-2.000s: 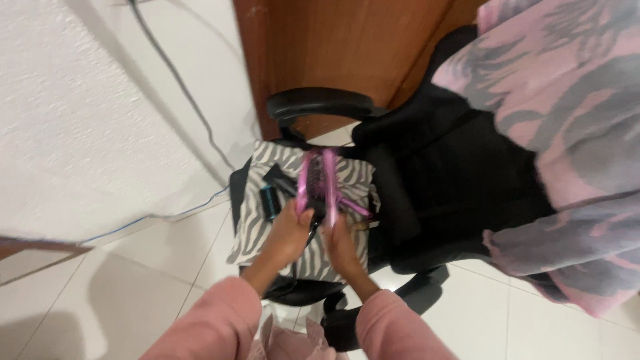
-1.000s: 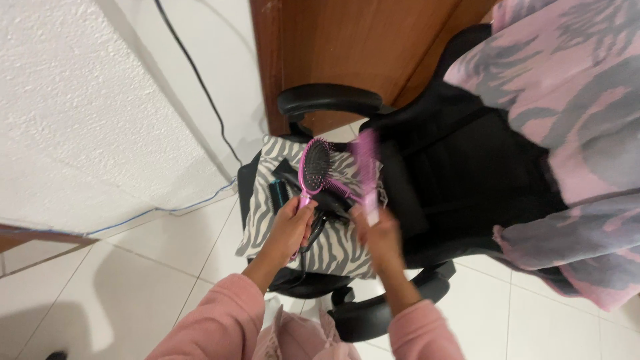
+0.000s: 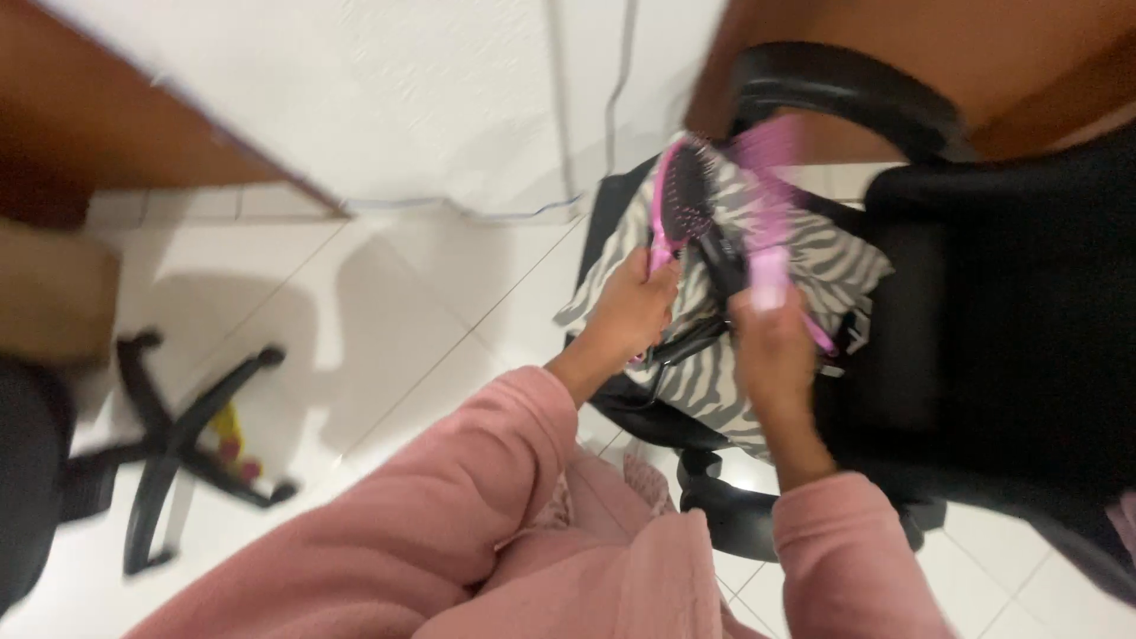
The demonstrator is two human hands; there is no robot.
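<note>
My left hand (image 3: 632, 306) grips the handle of a pink paddle hairbrush (image 3: 685, 191), whose dark bristle pad faces up and right. In my right hand (image 3: 774, 333) is a second pink item (image 3: 770, 195), blurred by motion, perhaps a brush or comb; its kind cannot be told. Both are held above a zebra-print cloth (image 3: 710, 382) spread on the seat of a black chair. On the cloth, partly hidden by my hands, lie a black-handled item (image 3: 692, 342) and a thin pink handle (image 3: 818, 335).
The chair's black armrest (image 3: 843, 84) curves behind the cloth, near a brown wooden panel (image 3: 1047, 62). A cable (image 3: 617, 98) hangs along the white wall. At left, another chair's wheeled base (image 3: 173, 439) stands on the tiled floor beside a yellow item (image 3: 226, 426).
The two pink items, together two seconds ago, are now apart, one in each hand. The view has swung left, bringing in the other chair's base.
</note>
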